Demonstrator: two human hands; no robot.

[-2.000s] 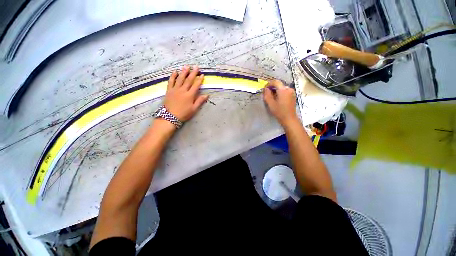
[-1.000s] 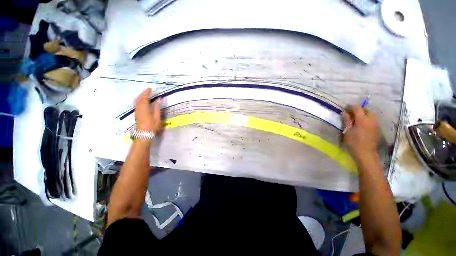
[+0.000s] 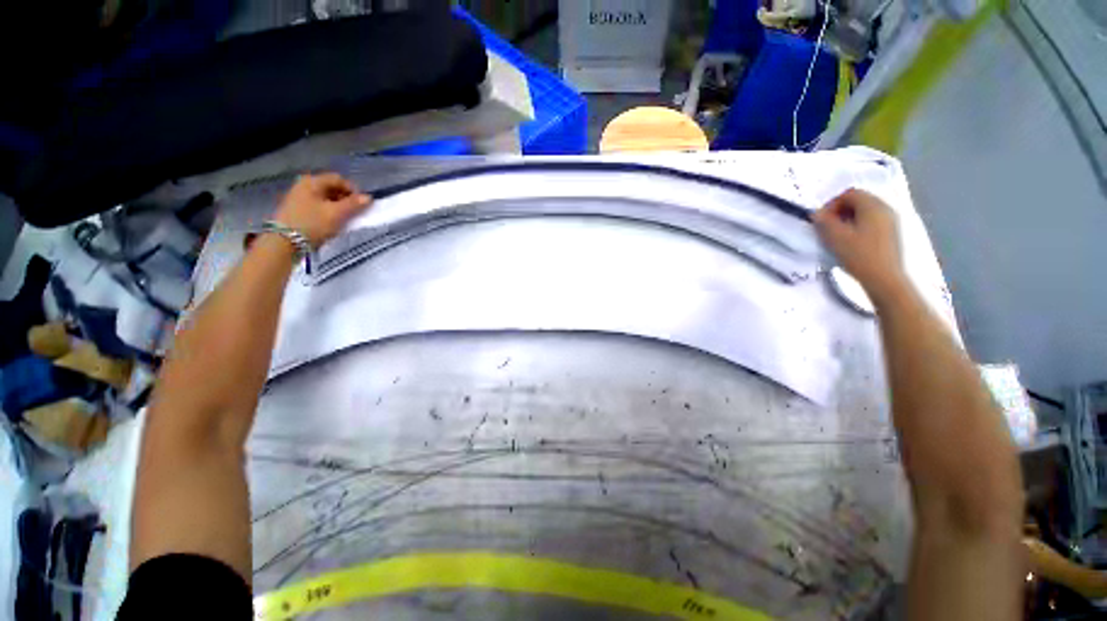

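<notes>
My left hand [image 3: 318,209] and my right hand [image 3: 857,233] pinch the two ends of a curved white waistband piece [image 3: 583,184] with a dark upper edge. It is stretched between them at the far side of the table, over or against a stack of similar curved bands [image 3: 534,214]. Whether it touches the stack I cannot tell. The yellow curved template [image 3: 486,580] lies at the near edge of the view, away from both hands. No pen can be made out in my right hand.
A wide white curved piece [image 3: 522,285] lies below the stack. The marked table [image 3: 571,419] is nearer. The tape roll [image 3: 852,289] is partly behind my right forearm. Scraps [image 3: 73,388] lie at left. A blue crate [image 3: 552,109] and round wooden stool top [image 3: 653,129] are beyond the table.
Both hands have moved from mid-table to the far side with the white band between them. The template stays at the near side. The view has tilted up, and the iron's sole is out of view.
</notes>
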